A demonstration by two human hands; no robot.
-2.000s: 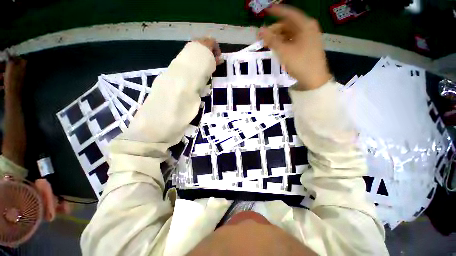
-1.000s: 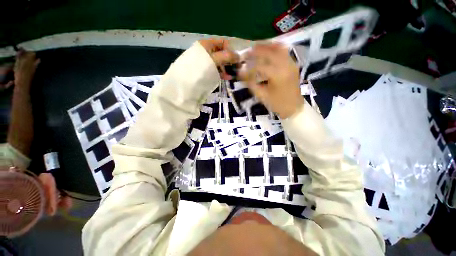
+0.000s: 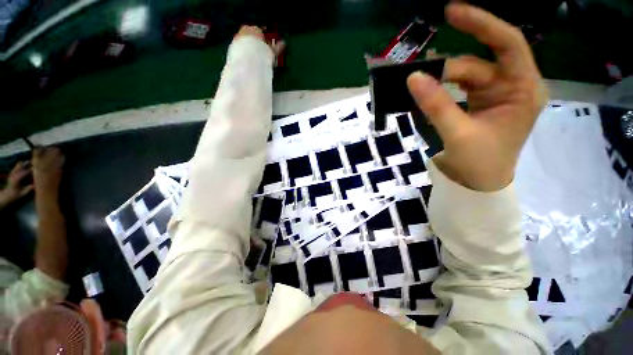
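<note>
My right hand (image 3: 486,104) is raised above the far right of the sheets. Its thumb and fingers pinch a black square film (image 3: 400,89) by its right side. My left hand (image 3: 260,38) is stretched out over the green belt, with its fingers around a red handheld device (image 3: 273,39) that the hand and sleeve mostly hide. Die-cut sheets (image 3: 338,147) with rows of black squares lie fanned and overlapping in front of me. Small white strips (image 3: 326,218) lie on top of them.
More red devices (image 3: 194,29) lie on the green belt (image 3: 312,73) behind its pale rail (image 3: 166,113). A heap of white backing sheets (image 3: 562,187) is at the right. Another person's hands (image 3: 47,166) and a pinkish fan (image 3: 52,333) are at the left.
My left hand has moved from the sheets out to the belt and a red device. My right hand has moved right with the black film. The sheet swung up over the belt is down.
</note>
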